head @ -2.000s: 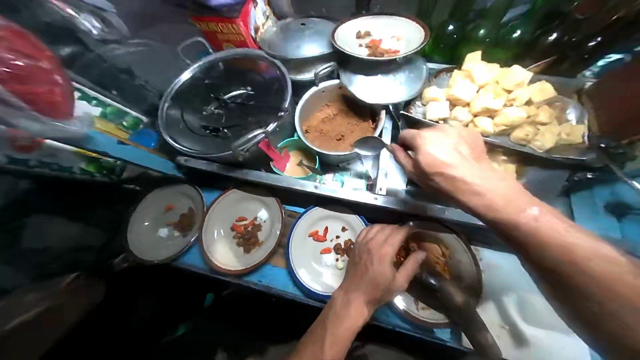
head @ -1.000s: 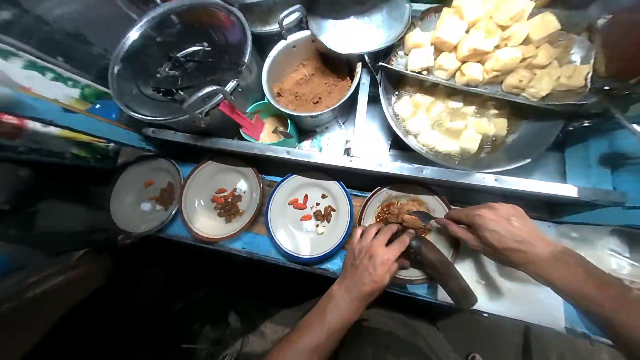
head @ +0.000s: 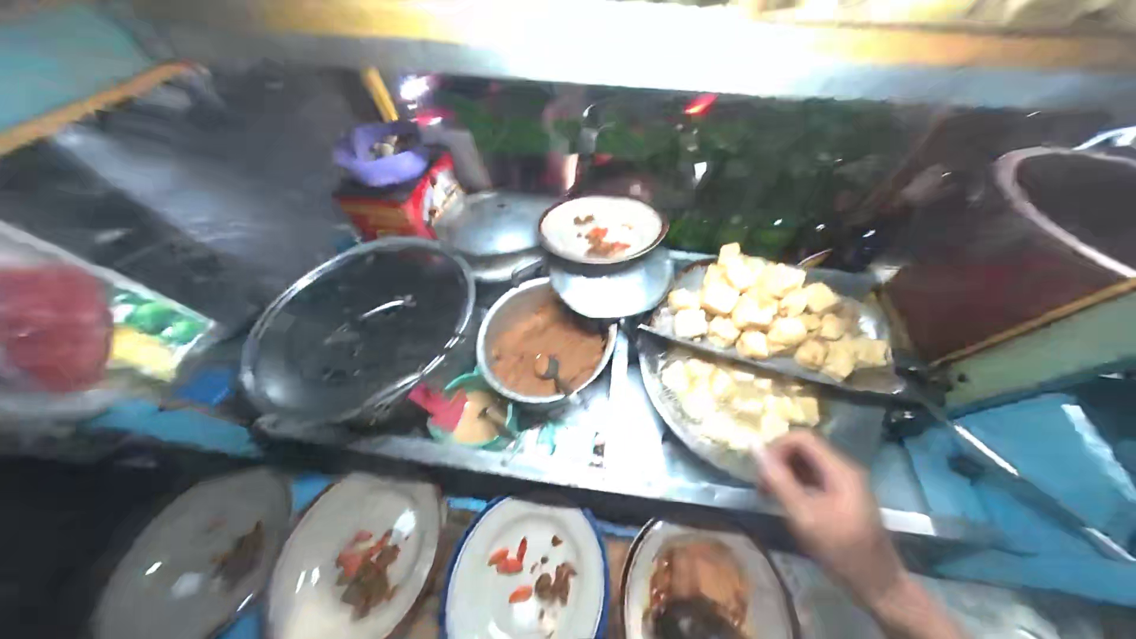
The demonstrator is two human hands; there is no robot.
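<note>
My right hand (head: 821,497) is raised over the front edge of a wok of frying pale cubes (head: 737,413), fingers curled; blur hides whether it holds anything. Below and left of it lies an oval plate (head: 781,577) with brown paste, a dark pestle head (head: 692,619) resting in the paste. My left hand is out of the frame. A blue-rimmed plate (head: 479,568) bears cut red chilies and brown bits. In a metal pot (head: 497,355) of brown ground paste (head: 532,342) stands a spoon (head: 555,374).
A tray of fried tofu-like cubes (head: 754,311) sits behind the wok. Left are a large lidded pot (head: 359,333) and a green bowl (head: 479,426) with a pink handle. Two more plates (head: 355,559) (head: 195,550) line the lower left. A plate (head: 603,229) rests on another pot.
The view has tilted up. My right hand has left the plate of paste and is at the wok. My left hand, on the pestle before, has gone from view. The spoon now stands in the pot.
</note>
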